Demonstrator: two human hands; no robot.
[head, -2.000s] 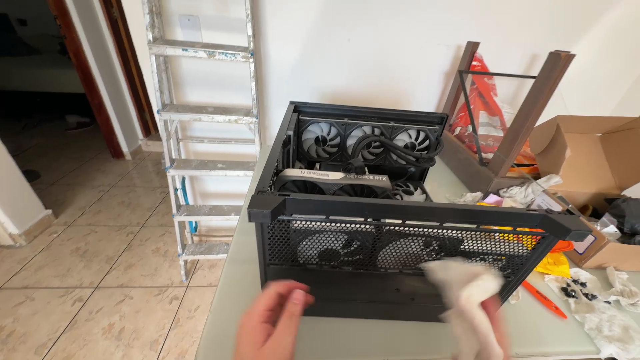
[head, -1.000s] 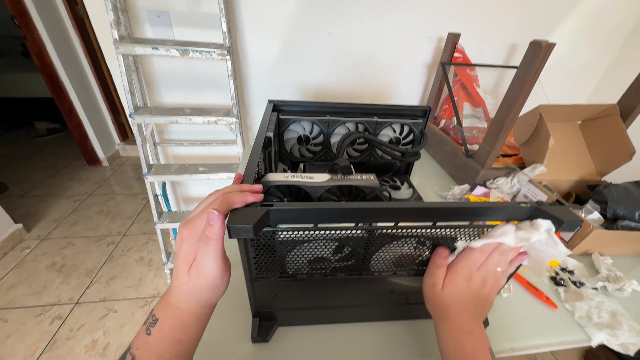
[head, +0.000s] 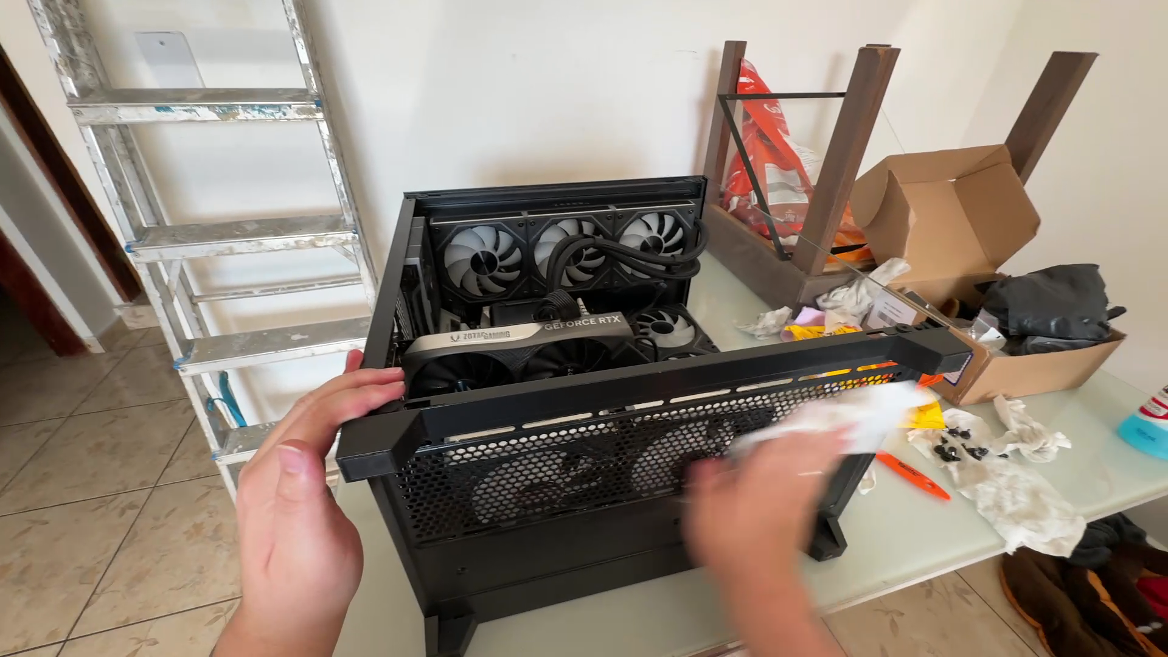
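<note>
A black computer case point(head: 566, 570) lies on a glass-topped table, its perforated panel point(head: 584, 474) and feet facing me. Inside are a graphics card point(head: 520, 336), a row of white-bladed fans point(head: 482, 262) and black cooler tubes point(head: 630, 260). My left hand point(head: 310, 484) rests its fingers on the case's left edge, beside a corner foot point(head: 379, 445). My right hand point(head: 762, 511), blurred, holds a crumpled white paper towel point(head: 849, 420) in front of the perforated panel's right part. Its fingertips are hard to make out.
An aluminium stepladder point(head: 260, 239) leans at left. Behind right stand an upturned wooden frame point(head: 844, 164) and an open cardboard box point(head: 1031, 374) with black gloves point(head: 1049, 306). An orange tool point(head: 912, 474), screws on paper point(head: 958, 443) and a blue-liquid bottle point(head: 1145, 422) lie or stand right.
My left hand has come up to the case's left edge since the oldest frame. My right hand with the towel has moved lower and leftward since one second ago, across the perforated panel.
</note>
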